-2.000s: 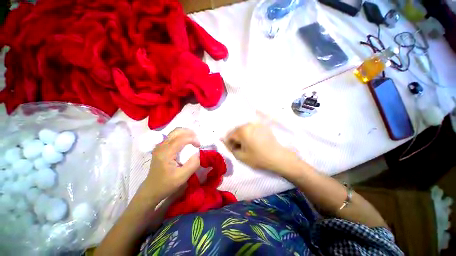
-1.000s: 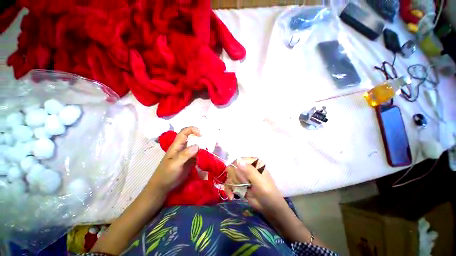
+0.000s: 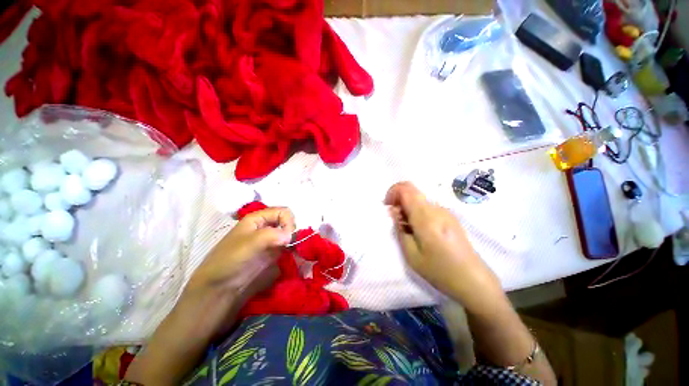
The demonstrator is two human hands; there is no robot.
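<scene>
A red plush piece (image 3: 308, 283) lies bunched at the table's near edge and over my lap. My left hand (image 3: 257, 240) is at its upper left end, thumb and fingertips pinched on a pale thread (image 3: 305, 239). The thread runs right from the fingertips and loops over the red plush. No pompom can be made out in the left hand. My right hand (image 3: 423, 230) is raised over the white cloth to the right, fingers curled together and pointing left. Whether it holds a needle or thread cannot be seen.
A heap of red plush pieces (image 3: 189, 75) lies at the far left. A clear bag of white pompoms (image 3: 151, 219) is at the left. A round metal object (image 3: 474, 185), amber bottle (image 3: 576, 151), smartphone (image 3: 593, 211) and cables (image 3: 628, 124) lie right.
My right hand has moved up and right, away from the red plush. My left hand has shifted slightly down and its fingers have closed together. The white pompom no longer shows there.
</scene>
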